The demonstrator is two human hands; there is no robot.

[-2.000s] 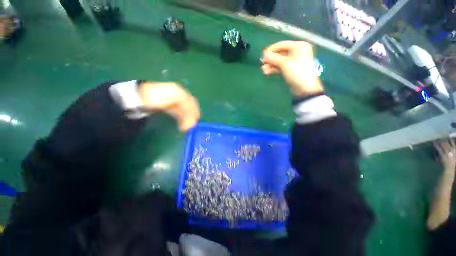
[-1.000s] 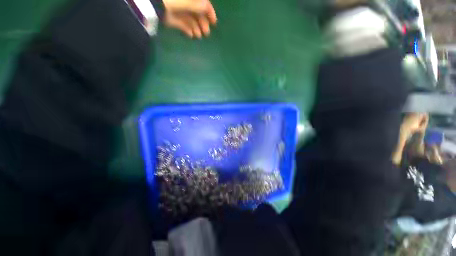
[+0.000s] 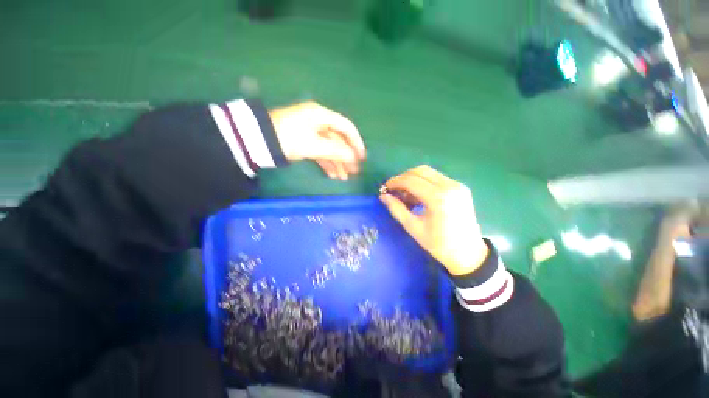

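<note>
A blue parts tray (image 3: 210, 272) lies nearest me, with many small metal rings (image 3: 272, 326) heaped along its near side and a smaller cluster near its middle. My left hand (image 3: 320, 140) is just beyond the tray's far edge, fingers curled down; whether it holds anything is hidden. My right hand (image 3: 431, 214) is over the tray's far right corner, thumb and forefinger pinched on a tiny metal ring (image 3: 383, 189). The two hands are close but apart.
A black housing with a glowing cyan end (image 3: 544, 68) lies at the upper right. Dark units are cut off at the top edge. A small pale yellow piece (image 3: 544, 250) lies right of the tray. A pale cross-bar (image 3: 598, 186) and another person's forearm (image 3: 659, 268) are at right.
My right hand has come back from the upper right to the tray's far corner. My left hand has moved nearer the tray. The view has shifted.
</note>
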